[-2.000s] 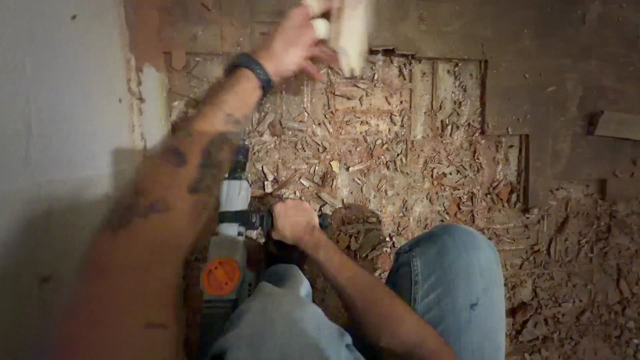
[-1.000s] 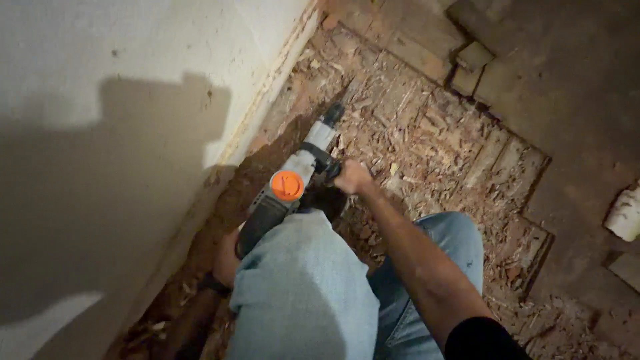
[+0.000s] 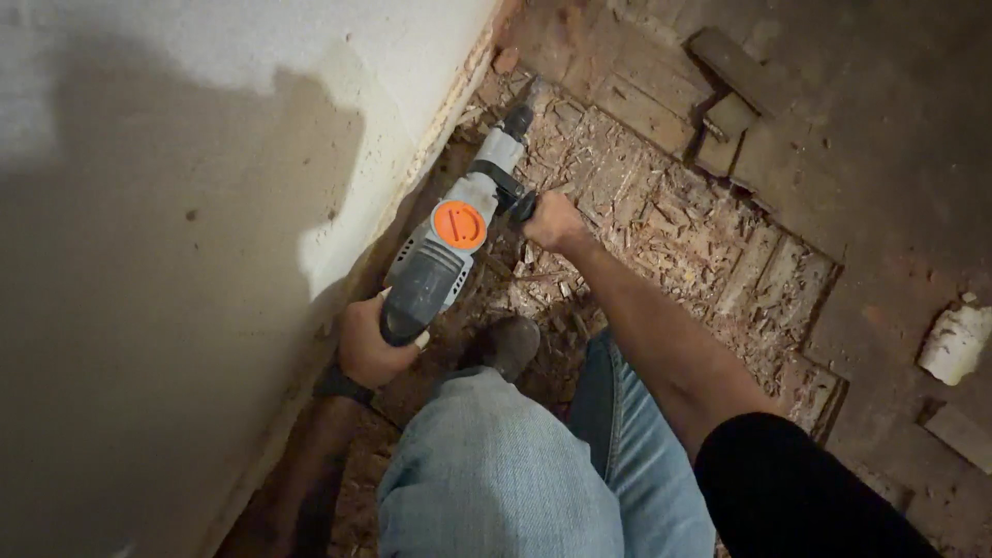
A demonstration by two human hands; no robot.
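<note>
A grey and black rotary hammer (image 3: 461, 225) with an orange round cap lies diagonally along the foot of the wall, its bit pointing up and away. My left hand (image 3: 372, 341) is wrapped around its rear handle and wears a dark wristband. On the black side handle my right hand (image 3: 554, 222) is closed. The chisel bit (image 3: 535, 89) reaches the floor where broken wood blocks meet the debris; its tip is blurred. Splintered wood debris (image 3: 666, 240) covers the stripped floor beside the tool.
A pale wall (image 3: 194, 194) runs along the left. Wood parquet blocks (image 3: 651, 112) border the stripped area at the top, with a loose block (image 3: 728, 66) there. To the right lie a whitish chunk (image 3: 957, 343) and another wood piece (image 3: 961, 434). My shoe (image 3: 508, 345) stands below the tool.
My left hand, which held a pale piece out in front two seconds ago, is now on the rear handle without it. The rotary hammer has turned toward the wall's foot. The view has swung strongly.
</note>
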